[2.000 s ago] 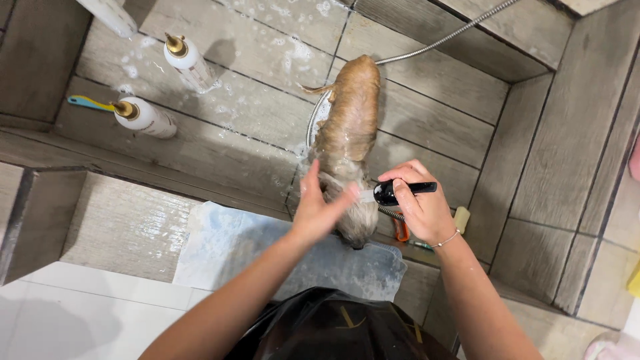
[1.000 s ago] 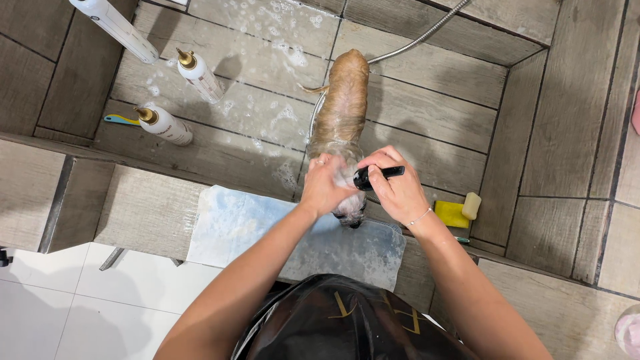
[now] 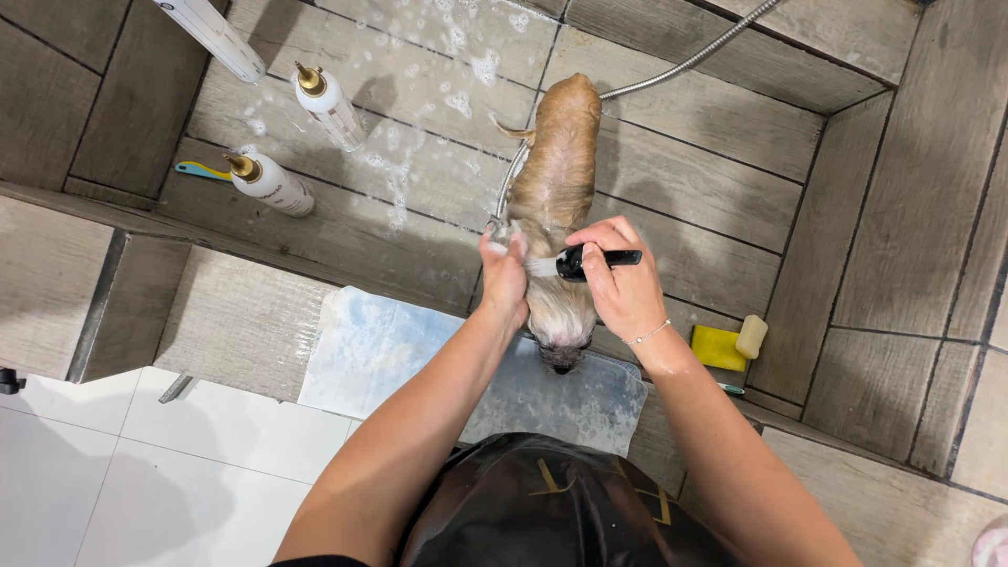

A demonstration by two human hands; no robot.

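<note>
A small wet dog (image 3: 559, 165) with tan fur and a paler, grey-muzzled head stands in a wood-look tiled basin, its nose toward me over the edge. My left hand (image 3: 504, 264) is closed around the dog's foamy front paw at the left of its body. In my right hand (image 3: 618, 272) is a black-handled brush (image 3: 573, 264); its pale bristles point left and lie close to my left fingers, across the dog's shoulder. Foam covers the fingertips of the left hand. The dog's legs under its body are hidden.
White bottles with gold tops (image 3: 335, 114) (image 3: 276, 189), a taller white bottle (image 3: 224, 47) and a blue-yellow handle (image 3: 201, 170) are at left. A metal shower hose (image 3: 693, 59) runs behind the dog. A yellow sponge (image 3: 718, 348), a soap bar (image 3: 751, 337) and a bluish mat (image 3: 378, 346) lie nearer.
My left hand has moved from the dog's head and neck to its front paw. The brush has shifted away from the head, toward that paw, still in my right hand.
</note>
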